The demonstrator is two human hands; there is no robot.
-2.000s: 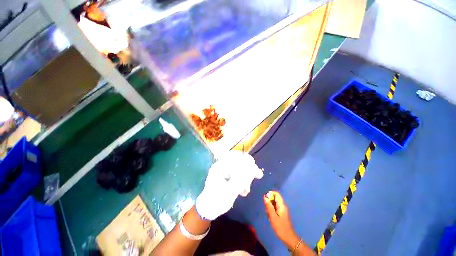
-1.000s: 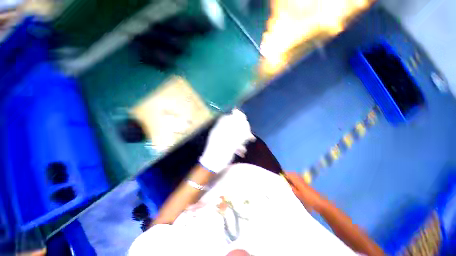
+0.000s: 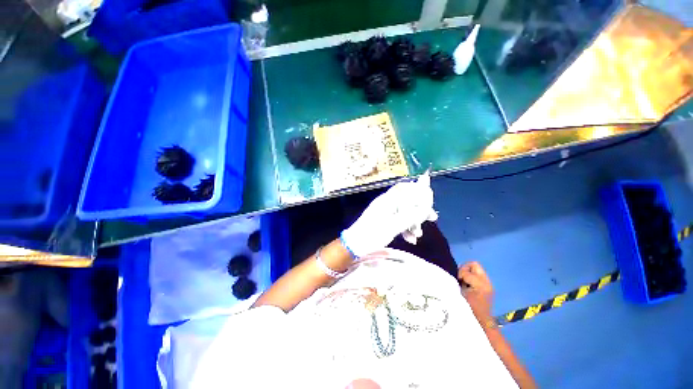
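Observation:
My left hand (image 3: 393, 215), in a white glove, is curled over my lap by the bench edge. A thin white point rises from it; I cannot tell whether it is a nozzle or part of the glove. My right hand (image 3: 476, 283) is bare, lower and to the right, with curled fingers; its grip is hidden. A black spiky head (image 3: 302, 153) touches the left side of a cardboard sheet (image 3: 380, 144) with handwriting. A pile of black spiky heads (image 3: 378, 64) lies further back, beside a white glue bottle (image 3: 466, 50).
A blue tote (image 3: 235, 114) on the bench's left holds a few heads. Lower totes with a white liner (image 3: 190, 277) stand below the bench edge. The lit box (image 3: 600, 72) is at the upper right. A floor tote (image 3: 637, 258) of black pieces stands by yellow-black tape (image 3: 562, 298).
The view has swung left and down, bringing the blue totes and my lap into view. My gloved left hand has drawn back from near the lit box to over my lap.

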